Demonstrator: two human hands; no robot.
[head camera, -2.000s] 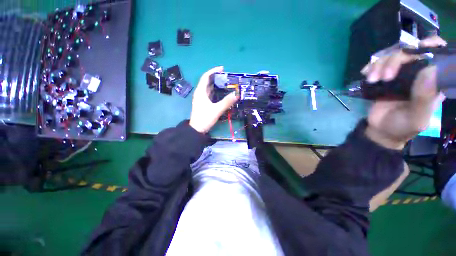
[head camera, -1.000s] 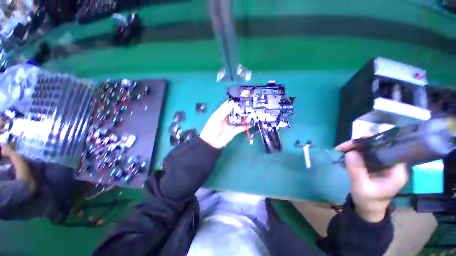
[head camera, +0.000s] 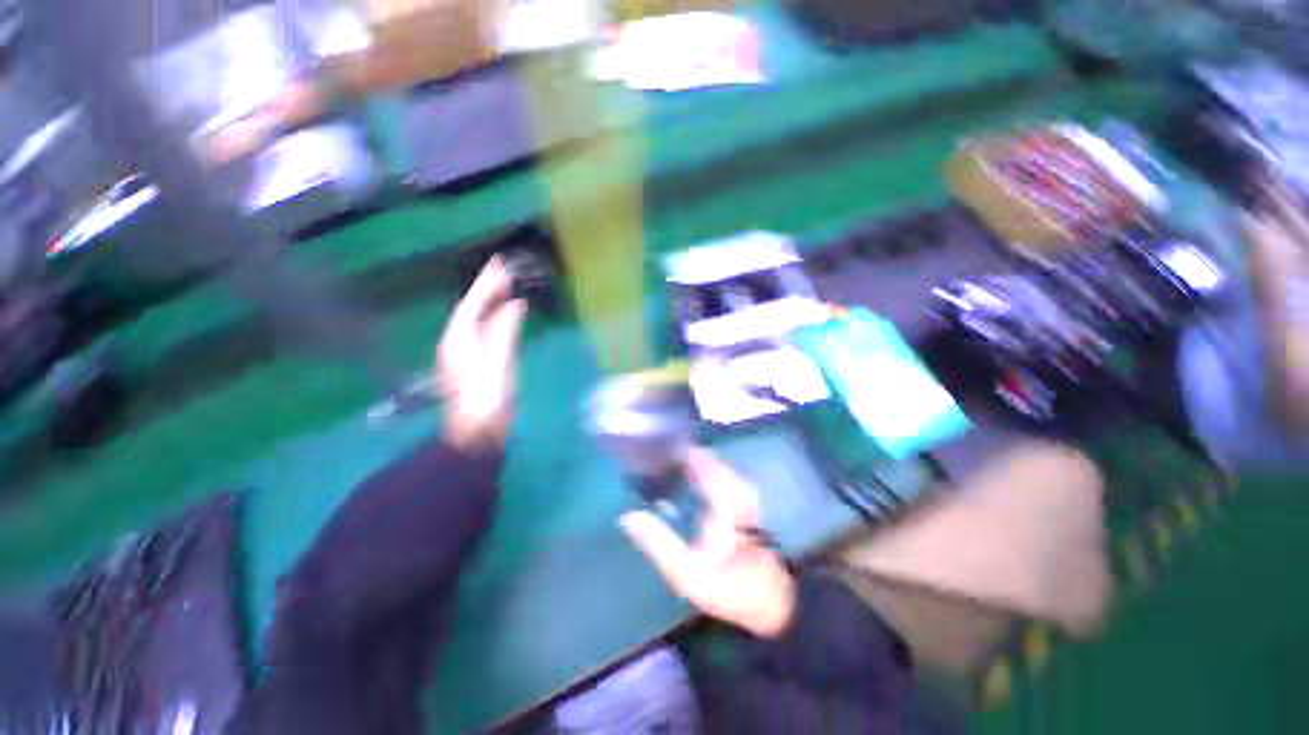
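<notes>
The view is strongly blurred. My left hand reaches up over the far part of the green mat. A dark object, perhaps the housing, is at its fingertips; whether it is gripped cannot be told. My right hand is near the mat's front edge, thumb and fingers spread, holding nothing visible. The electric screwdriver hangs upright just beyond its fingertips, below a blurred yellow line. Any contact between hand and tool is unclear.
The screw feeder and teal box stand beyond my right hand. A brown cardboard piece lies at the front right. The dark parts tray is at lower left. Another person's arm shows at far right.
The view has swung right. My right hand's grip on the screwdriver has opened, and the tool now hangs upright. My left hand has moved towards the far side; the housing is no longer clearly visible.
</notes>
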